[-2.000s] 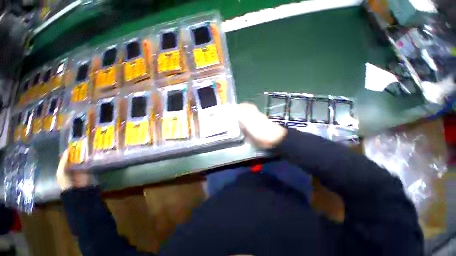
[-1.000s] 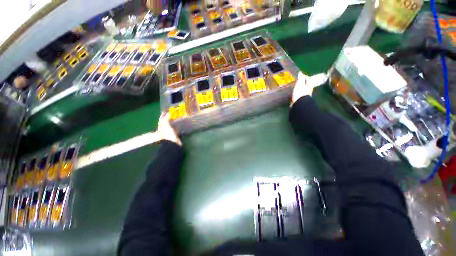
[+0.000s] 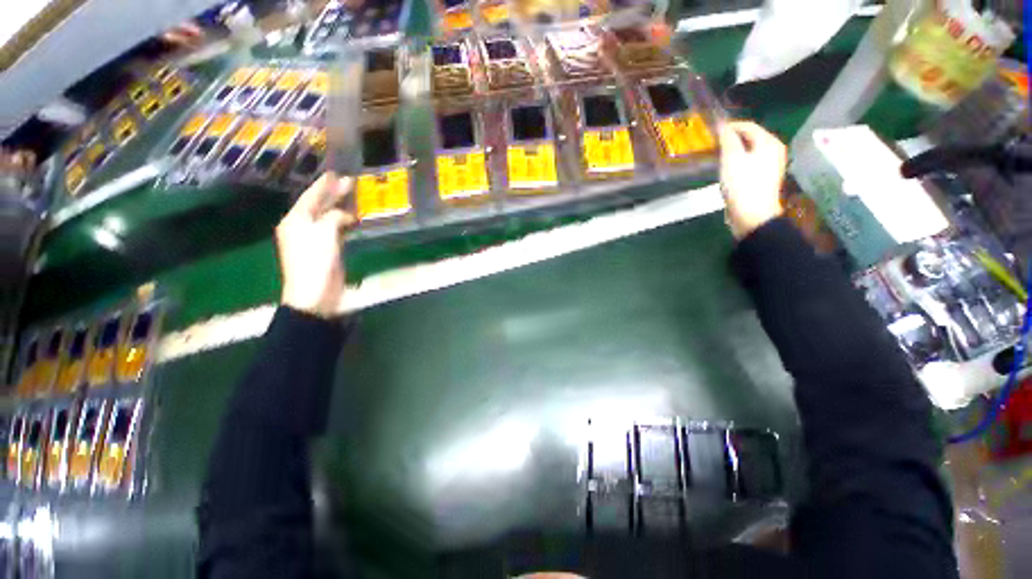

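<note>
A clear blister tray [image 3: 487, 207] with two rows of yellow keypad phones [image 3: 531, 147] is at the far side of the green bench, beyond the white strip. My left hand [image 3: 314, 243] is at the tray's left edge, fingers curled near its corner. My right hand [image 3: 751, 175] holds the tray's right edge. The tray's back row is blurred. The sheet of black-bordered screen lenses [image 3: 681, 464] lies on the mat near me, partly cut off by my body and sleeve.
Another phone tray [image 3: 79, 396] lies at the left. More trays [image 3: 251, 119] stand at the back left. A white-topped box [image 3: 877, 192] and a bin of small parts are at the right. A blue cable [image 3: 1018, 373] runs down the right side.
Both hands and the phone tray have moved from near me to the far side of the bench, past the white strip. The tray's near edge now lies beyond it.
</note>
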